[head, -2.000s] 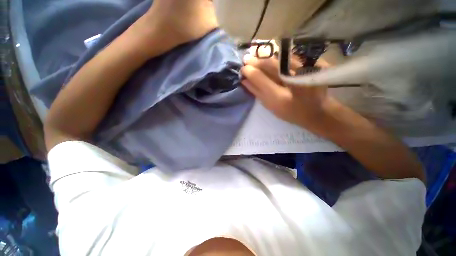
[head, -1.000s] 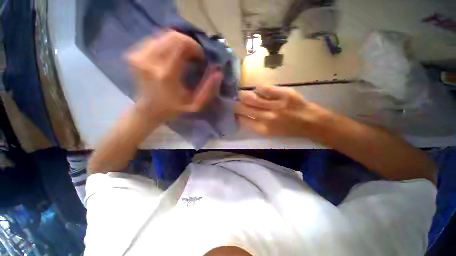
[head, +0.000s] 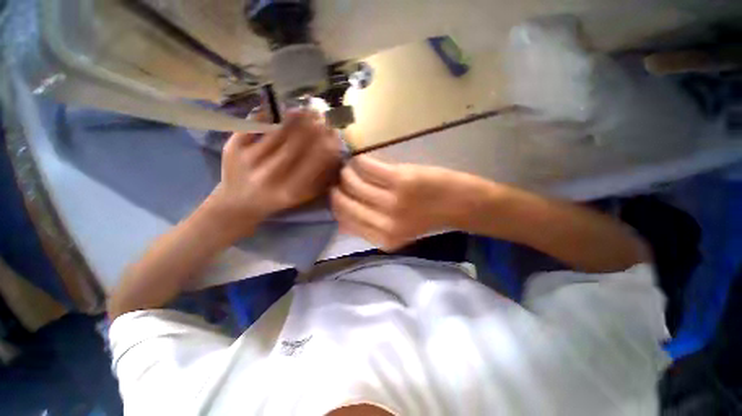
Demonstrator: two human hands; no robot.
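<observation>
The blue-grey garment piece [head: 134, 166] lies on the table left of the needle area, and a corner of it hangs at the table's front edge below my hands. My left hand [head: 281, 162] is bent over the cloth just in front of the needle area, blurred, with its fingertips pinching the cloth. My right hand [head: 386, 199] is beside it on the right, fingers curled and pinching the cloth's edge close to my left fingertips. The machine head [head: 175, 61] stands above my left hand. The needle and presser foot are mostly hidden.
The tan bed plate [head: 407, 93] bears blue and green-yellow thread snips [head: 449, 57]. A crinkled clear plastic bag with white contents [head: 553, 69] lies right of it. A brown stick-like thing [head: 687, 62] is at the far right. Blue material [head: 708, 284] shows below the table at right.
The view has tilted and shifted. My left hand has come from above the lifted cloth to the needle area, beside my right hand. The cloth now lies lower and flatter at the left.
</observation>
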